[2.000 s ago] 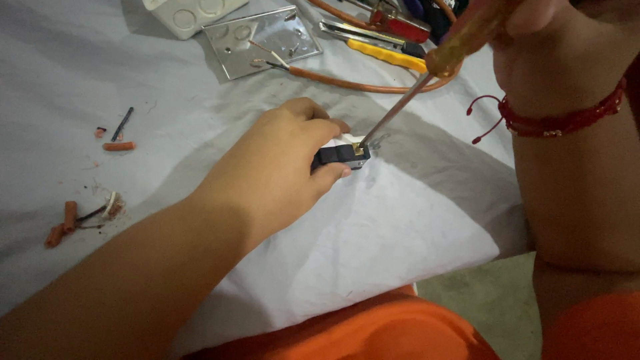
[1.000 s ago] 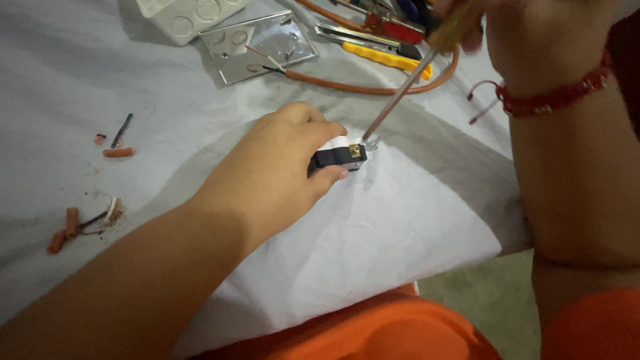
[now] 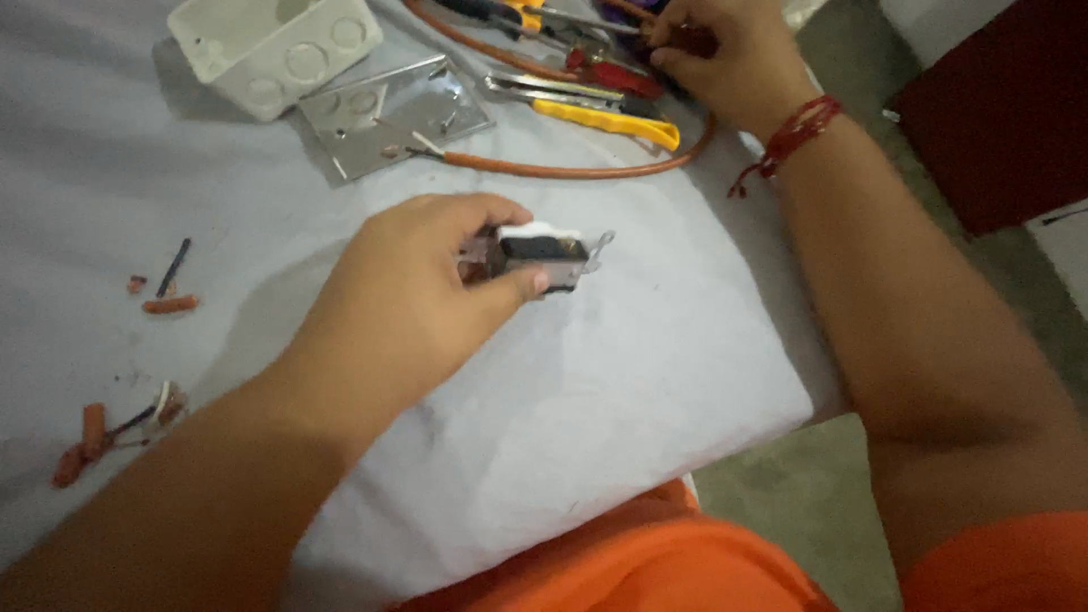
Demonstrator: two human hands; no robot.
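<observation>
Between the thumb and fingers of my left hand [image 3: 433, 280] is a small black and white electrical device [image 3: 544, 251], probably a receptacle or switch, with a metal mounting tab sticking out at its right end. My right hand [image 3: 718, 51] is at the top, among the tools at the cloth's far right edge. Its fingers are bent around or against the end of a thin metal shaft, apparently the screwdriver [image 3: 595, 21]; whether they grip it cannot be made out. Below that hand lie a red-handled tool [image 3: 625, 78] and a yellow utility knife [image 3: 608, 119].
A white plastic electrical box [image 3: 280, 55] stands at the upper left beside a shiny metal cover plate [image 3: 399, 115]. An orange cable [image 3: 561, 172] with stripped ends curves around the tools. Orange sheath scraps [image 3: 170, 304] and wire bits lie on the grey cloth [image 3: 663, 340] at left.
My right hand has moved with the screwdriver from beside the device, up and away to the tools. My left hand still holds the device. The view has shifted.
</observation>
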